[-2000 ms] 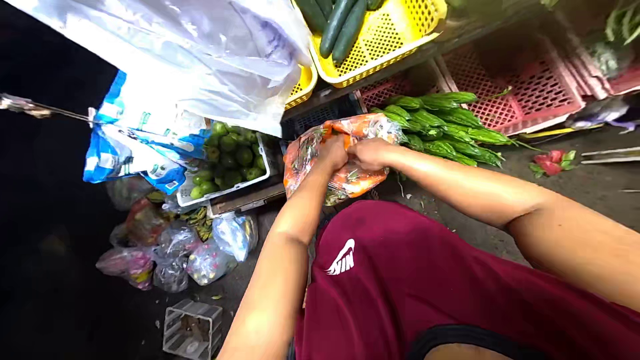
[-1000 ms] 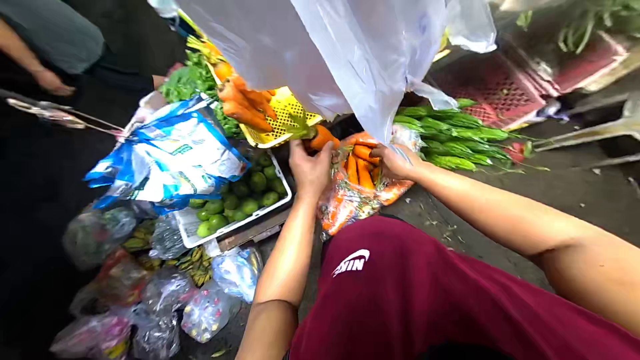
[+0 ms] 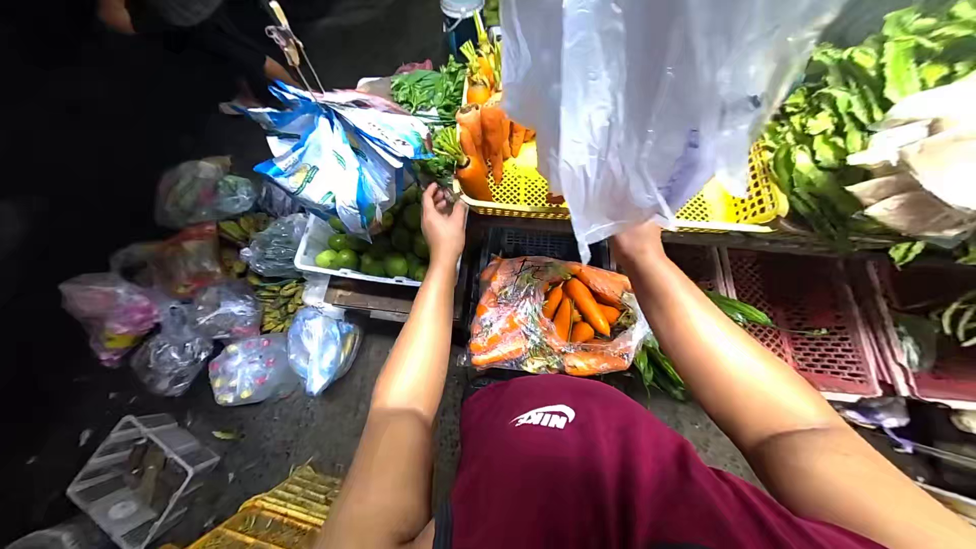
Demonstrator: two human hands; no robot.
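My left hand [image 3: 445,221] is raised beside the left corner of a yellow plastic basket [image 3: 518,207], near the carrot tops; whether its fingers pinch something is unclear. Carrots [image 3: 484,145] with green stems lie in the basket's left part. My right hand [image 3: 639,236] is at the basket's front edge, its fingers hidden behind hanging white plastic bags [image 3: 610,137]. Below and between my arms, an opened clear plastic bag [image 3: 511,320] full of carrots [image 3: 587,306] rests over a dark crate, its mouth facing up.
Green fruit fills a white tray [image 3: 358,272] at left, under hanging blue-and-white bags [image 3: 335,156]. Several knotted plastic bags [image 3: 252,370] lie on the floor. Red crates [image 3: 808,335] and leafy greens [image 3: 831,130] stand at right. Part of another person shows at upper left.
The carrot bag's mouth, bunched under my hands two seconds ago, is now open with carrots showing. Both hands have left the bag and moved up to the yellow basket. The view has shifted.
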